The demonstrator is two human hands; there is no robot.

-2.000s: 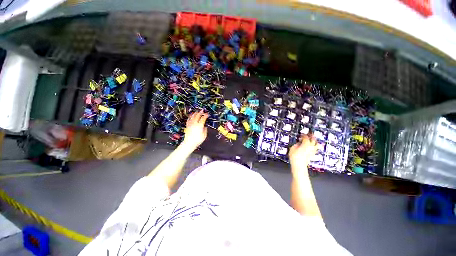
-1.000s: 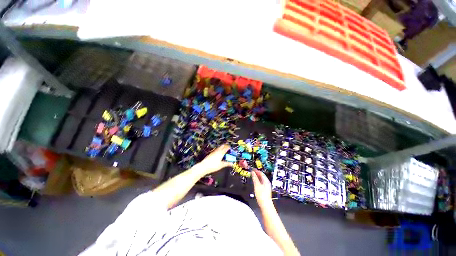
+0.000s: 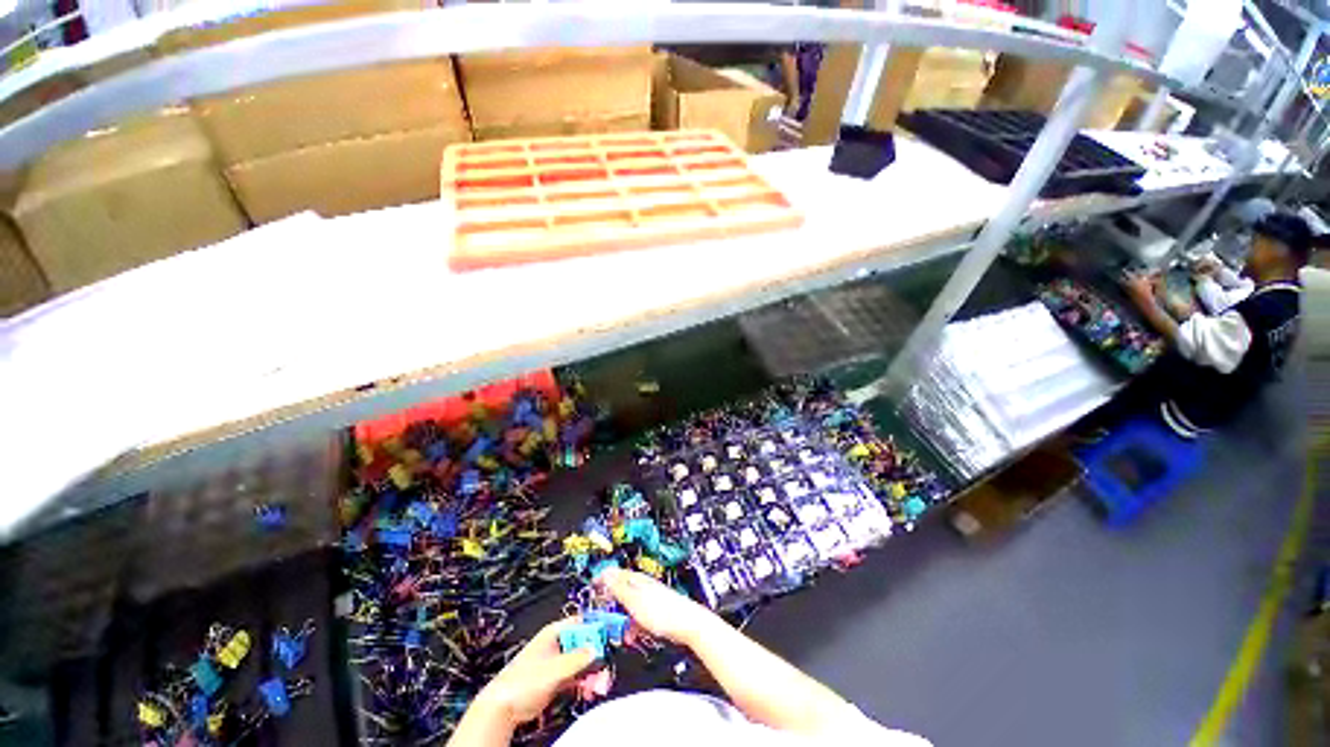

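Blue binder clips (image 3: 595, 631) with wire handles are between my two hands, at the front of the heap. My left hand (image 3: 534, 677) is curled with its fingertips against these clips and appears to hold them. My right hand (image 3: 652, 604) comes in from the right, its fingertips touching or just above the clips; its grip is hidden. A loose heap of coloured clips (image 3: 438, 547) lies left of my hands, and a teal and yellow group (image 3: 635, 536) lies just beyond them. The clear blister tray (image 3: 773, 514), with pale-centred pieces in its cells, is to the right.
A red-orange bin (image 3: 503, 391) is behind the heap. A dark divided tray (image 3: 88, 628) with some clips is at left. Stacked blister trays (image 3: 1006, 382) are at right. The upper shelf holds an orange divided tray (image 3: 613, 193) and cartons (image 3: 328, 139). A person (image 3: 1240, 329) works at far right.
The view has tilted up and turned right, showing more shelf and a person. My hands, apart around the loose clips a second ago, are now close together at blue clips.
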